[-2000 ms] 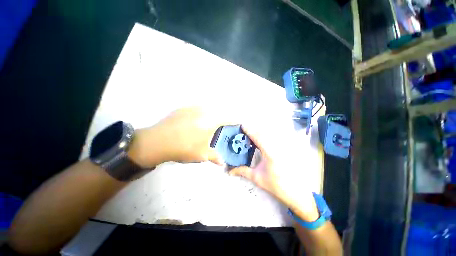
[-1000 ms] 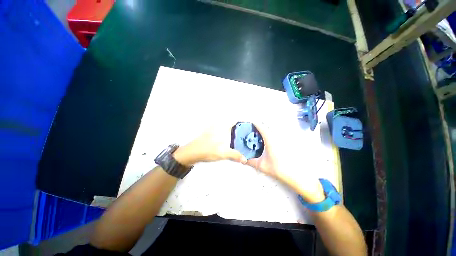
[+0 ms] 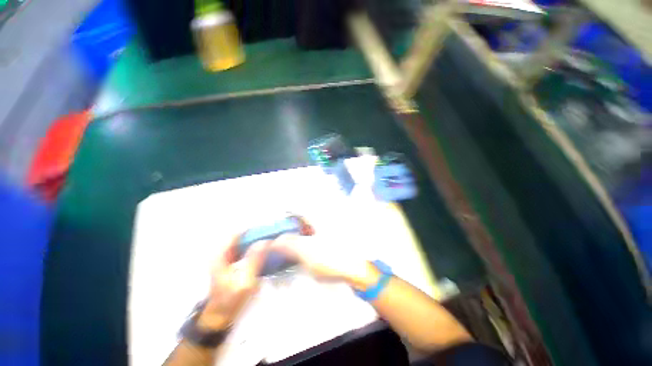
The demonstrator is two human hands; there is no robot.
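Observation:
My left hand [image 3: 232,286] and my right hand [image 3: 311,256] both hold a closed blue unit [image 3: 270,232] over the white work sheet [image 3: 186,221]. The unit is tilted, with its side towards me; the picture is blurred and its pins cannot be made out. At the sheet's far right corner lie an open blue housing with a green board [image 3: 327,149] and another blue unit [image 3: 394,180] with its flat cover facing up. Blurred blue and pale parts sit between them.
A yellow-liquid bottle [image 3: 216,41] stands at the back of the dark green bench [image 3: 214,143]. A red bin [image 3: 58,154] is at the left. A cream frame post [image 3: 379,61] and a dark conveyor belt [image 3: 493,143] are at the right.
The view has swung, so the sheet and waiting units sit further left and the bottle shows. The held unit has been turned from its round-based face to its side.

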